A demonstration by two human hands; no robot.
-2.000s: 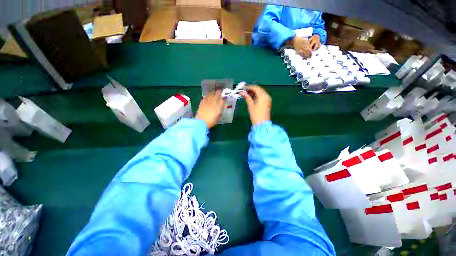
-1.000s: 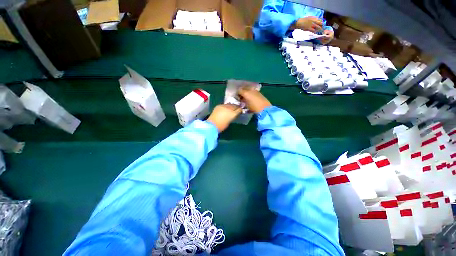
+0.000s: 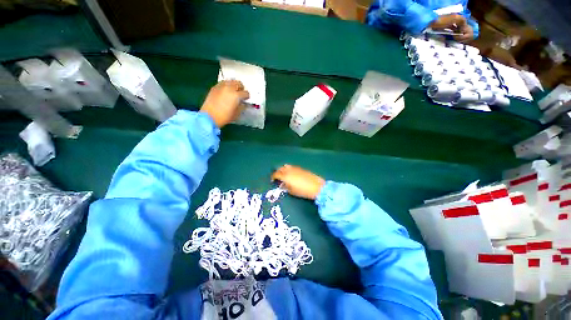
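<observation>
My left hand (image 3: 225,103) holds an upright white retail box (image 3: 253,84) with its flap up, on the green line. My right hand (image 3: 297,181) holds a small white coiled cable (image 3: 275,192) just above and behind the cable heap (image 3: 244,234). The heap lies on the green bench in front of me. To the right of my left hand stand a closed white box with a red band (image 3: 313,109) and an open white box (image 3: 372,106) with its flap up.
More open white boxes (image 3: 139,84) stand at left, above a clear bag of cables (image 3: 37,219). Stacked red-banded boxes (image 3: 463,231) fill the right. A person's hands (image 3: 454,26) are behind white cylindrical units (image 3: 460,75) across the bench (image 3: 300,40).
My hands have left the box they were working at, which now stands further right. My left hand has moved left to another box. My right hand has come back near the heap and taken a cable.
</observation>
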